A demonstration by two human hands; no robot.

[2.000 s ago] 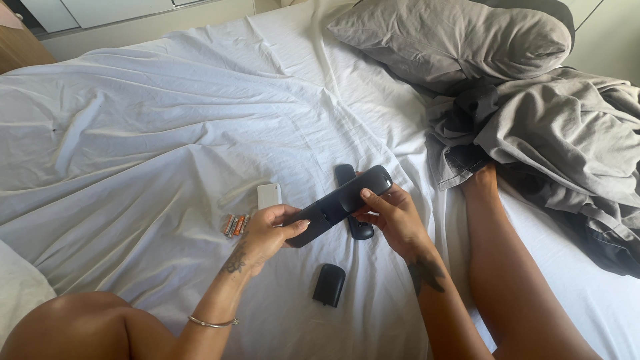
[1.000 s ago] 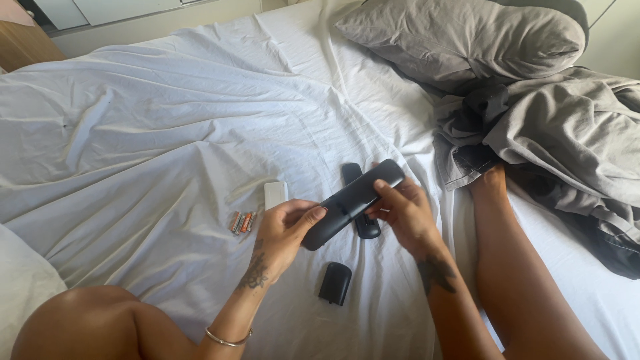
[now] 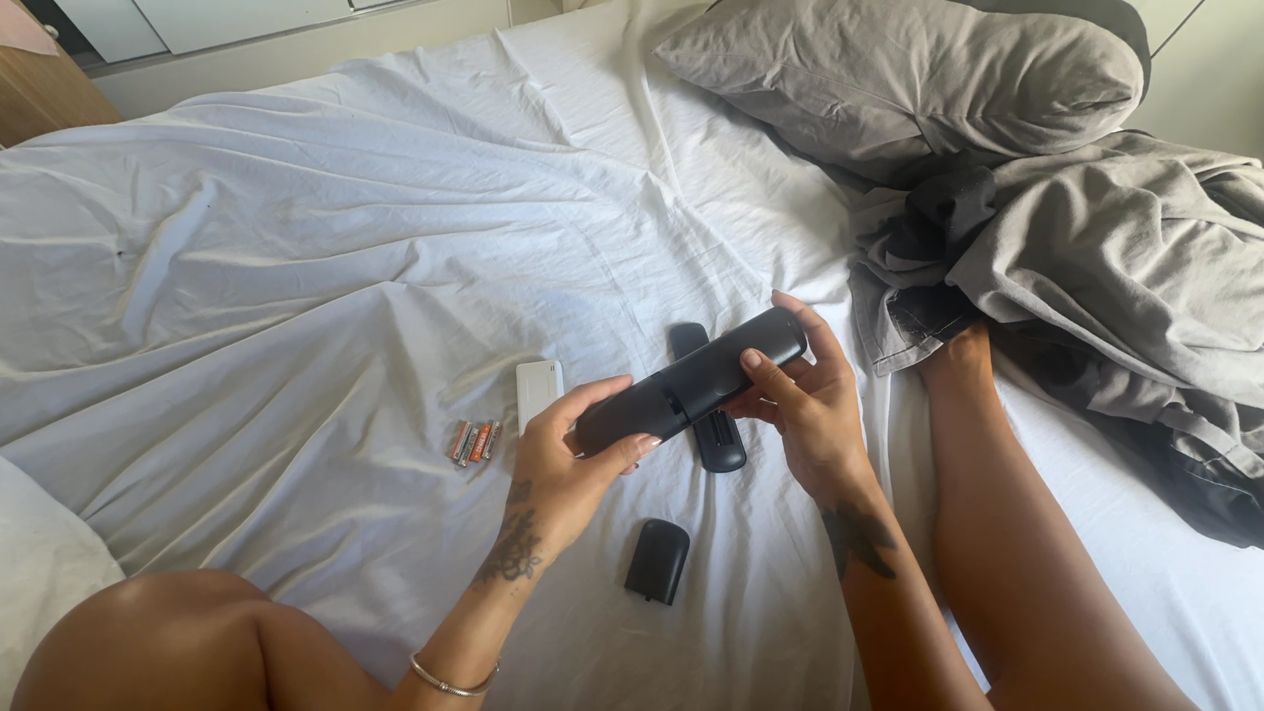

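A black remote control (image 3: 726, 373) is held slantwise above the bed between my two hands, its back side up. My left hand (image 3: 583, 444) grips the lower left end, where a cover part meets the body with a narrow dark gap. My right hand (image 3: 805, 395) holds the upper right end, thumb on the back. Beneath it a second black remote (image 3: 723, 444) lies on the sheet with its battery compartment uncovered. A loose black battery cover (image 3: 659, 561) rests nearer to me. Several orange and silver batteries (image 3: 476, 442) lie to the left, beside a white remote-like device (image 3: 539, 387), partly behind my left hand.
A wrinkled white sheet (image 3: 296, 326) covers the bed. At the upper right are a grey pillow (image 3: 918, 74) and a bunched grey cover (image 3: 1116, 257). My bent legs frame the work area on both sides.
The cover part at the left end of the held remote now shows a narrow gap from the body. Both hands keep their hold on the remote.
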